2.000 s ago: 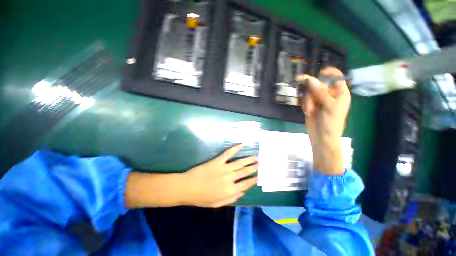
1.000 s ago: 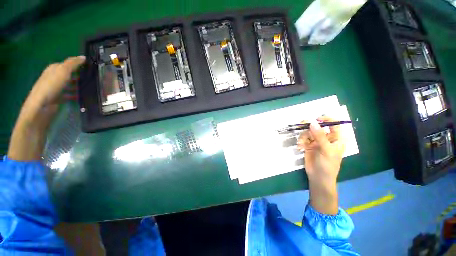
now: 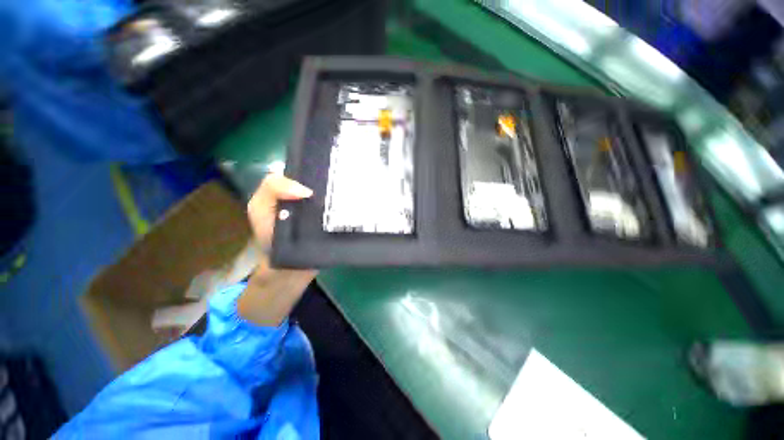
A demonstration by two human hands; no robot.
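My left hand [image 3: 277, 215] grips the left end of a long black foam tray [image 3: 434, 172], with its thumb on the front edge and its fingers hidden behind. The tray is held up above the green bench mat. Its slots hold several opened phone housings, such as the leftmost one [image 3: 370, 172], each with a small orange tab near its top. White sheets [image 3: 559, 404] lie on the mat at the bottom, partly cut off by the picture's edge. My right hand is not in view, and no tweezers show. The picture is somewhat blurred.
More black trays [image 3: 249, 77] with devices stand at the upper left, beside a blue sleeve [image 3: 77, 94]. An open cardboard box [image 3: 163, 266] is below left of the bench edge. A white wrapped tube [image 3: 748, 371] is at the lower right. A metallic rail [image 3: 619, 60] runs along the back.
My left hand has gone from resting beside the tray to holding it raised. The view has swung left. My right hand and the tweezers have left the picture.
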